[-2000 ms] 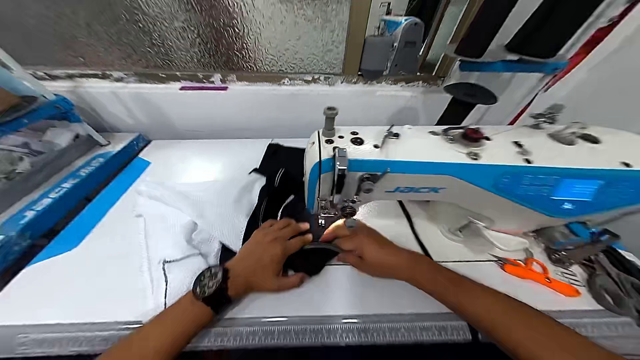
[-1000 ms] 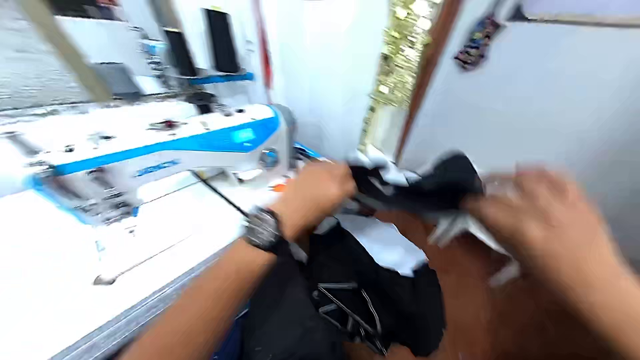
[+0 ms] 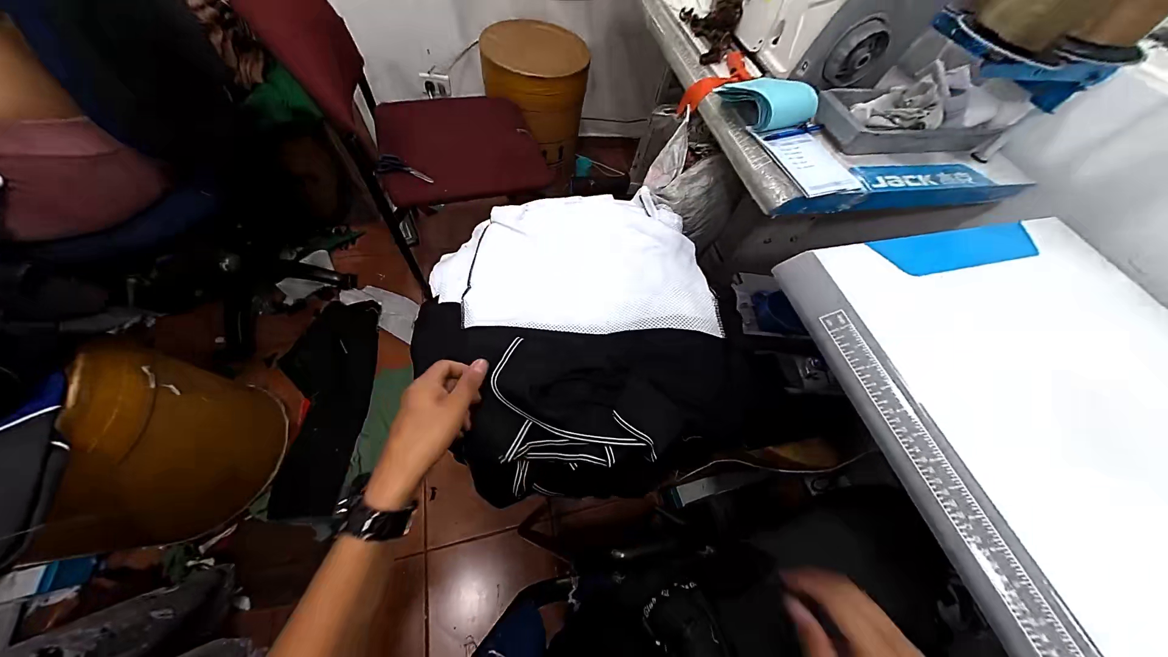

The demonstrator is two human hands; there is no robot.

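My left hand (image 3: 438,406), with a dark watch on its wrist, is at the left edge of a pile of black and white garments (image 3: 593,274). Its fingers are curled near the black cloth; whether they pinch any of it cannot be told. White mesh fabric lies on the pile's far part, and black fabric with white double stitching covers the near part. My right hand (image 3: 844,611) is blurred at the lower edge, over dark cloth or my lap. What it may hold is hidden.
The sewing table (image 3: 1031,392) stands at right. Beyond the pile are a maroon chair (image 3: 456,151) with scissors (image 3: 403,168) on it and a brown drum (image 3: 537,68). Another drum (image 3: 173,447) lies at left, near fabric scraps on the floor. A seated person (image 3: 78,173) is at upper left.
The view has swung far from the sewing machine to the garment pile. A second ago both hands were raised with black and white cloth; now they are apart and lower.
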